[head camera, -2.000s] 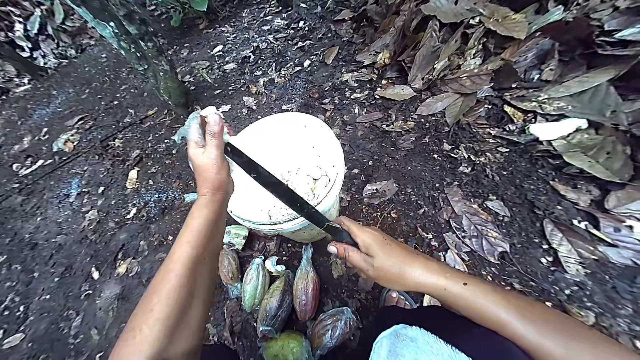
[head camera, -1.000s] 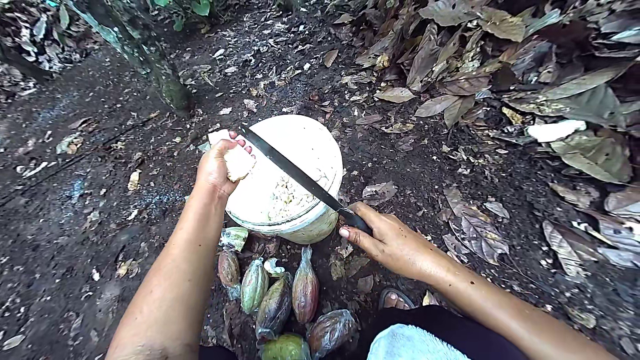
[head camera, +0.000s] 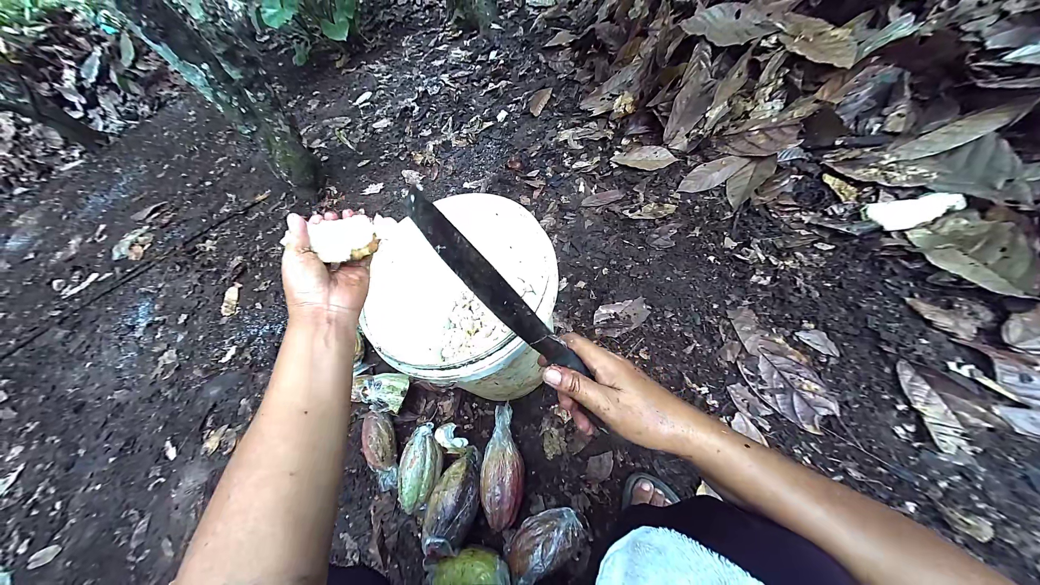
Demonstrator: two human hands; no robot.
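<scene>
On my left hand (head camera: 325, 276), palm up with curled fingers, rests a piece of opened cacao pod with white pulp (head camera: 337, 240), left of the bucket. The handle of a long dark machete (head camera: 479, 272) is in my right hand (head camera: 613, 394), its blade slanting up and left over the bucket. The white plastic bucket (head camera: 520, 370) stands on the soil, with pale pulpy cacao beans (head camera: 471, 325) showing in its top. Nearer me lie several cacao pods, among them a reddish one (head camera: 502, 479) and a green one (head camera: 420, 469), wrapped in clear plastic.
A lichen-marked tree trunk (head camera: 244, 106) rises at upper left. Dry leaves (head camera: 764, 122) are heaped at upper right, with a white piece of husk (head camera: 914, 211) among them. A sandaled foot (head camera: 650, 491) and a light towel (head camera: 670, 561) show at the bottom.
Two seconds ago my left hand was upright near the machete tip; now it is lower, palm up, with the white pulp in plain view. The blade tip has come away from it.
</scene>
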